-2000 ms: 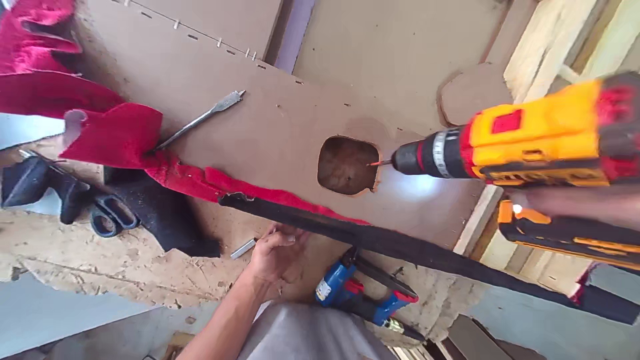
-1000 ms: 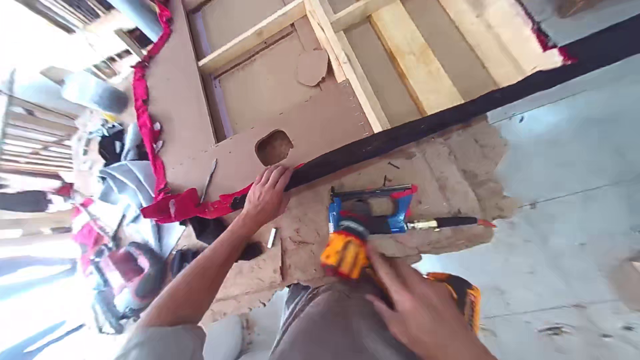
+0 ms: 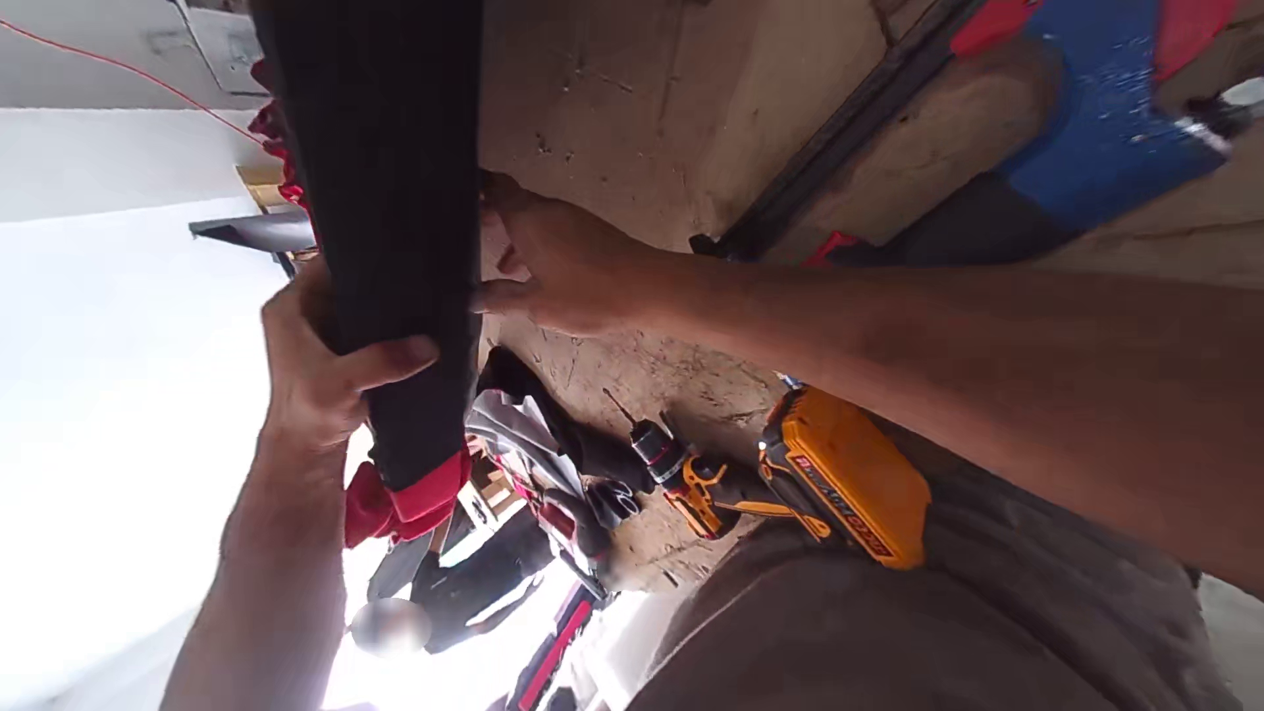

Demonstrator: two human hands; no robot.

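A long panel edge covered in black fabric (image 3: 385,197) stands up in front of me, with red fabric (image 3: 425,499) bunched at its lower end. My left hand (image 3: 321,365) grips this edge from the left, thumb across the black face. On the other side, my right hand (image 3: 553,257) touches the edge, its fingertips partly hidden behind it. The yellow and black cordless drill (image 3: 711,494), a thin bit in its chuck, lies near my lap with its battery towards me. A blue and black air stapler (image 3: 1066,128) lies at the upper right.
The worn, stained work surface (image 3: 632,128) bears small debris. Black-handled scissors (image 3: 614,502) and grey and dark cloth (image 3: 518,425) lie beyond the drill. Another person (image 3: 474,583) is at the lower left, and a thin red cord (image 3: 118,64) runs at the upper left.
The panel, lying flat before, is now raised on its side. My right hand has let go of the drill and moved to the black-covered edge. The view has turned strongly.
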